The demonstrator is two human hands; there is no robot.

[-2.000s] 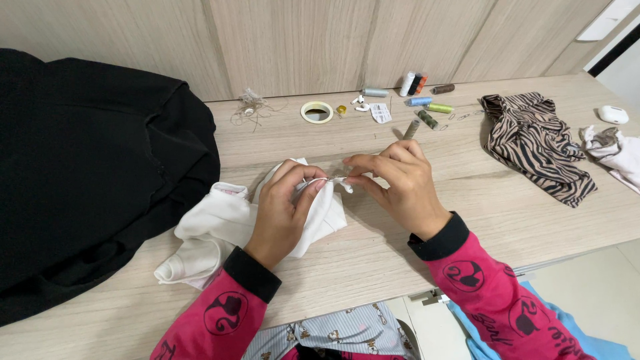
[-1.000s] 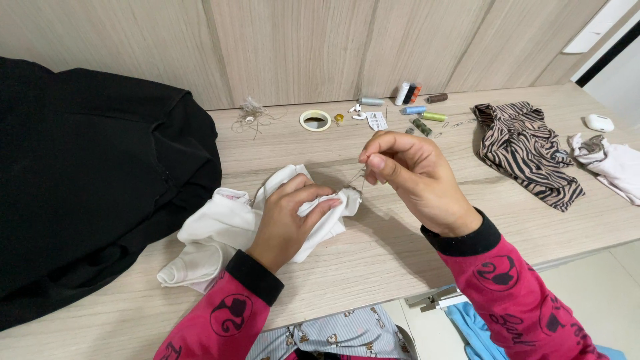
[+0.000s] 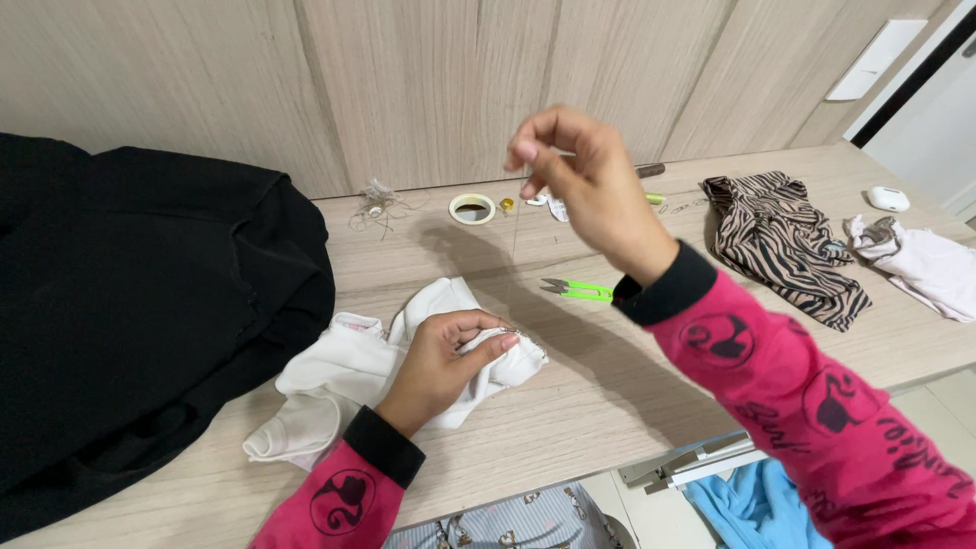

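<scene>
My left hand [image 3: 451,360] pinches the edge of a white cloth garment [image 3: 343,366] between thumb and fingers, where a dark stitched line runs along the edge. Raised above the table, my right hand [image 3: 583,179] has its thumb and forefinger pinched together. A thin thread [image 3: 515,236] runs faintly down from near its fingers toward the white cloth; whether a needle is between the fingertips cannot be told. Green thread snips [image 3: 583,290] lie on the table below my right wrist, partly hidden by the cuff.
Black fabric [image 3: 152,328] covers the left side. Along the back lie tangled thread [image 3: 377,204], a tape roll [image 3: 472,209] and a green thread spool [image 3: 654,198]. Zebra-print cloth [image 3: 785,244], a pale garment [image 3: 923,263] and a white earbud case [image 3: 888,199] are at right.
My right hand has risen up and away from the white cloth, and the green snips now show beneath it. My left hand still holds the cloth.
</scene>
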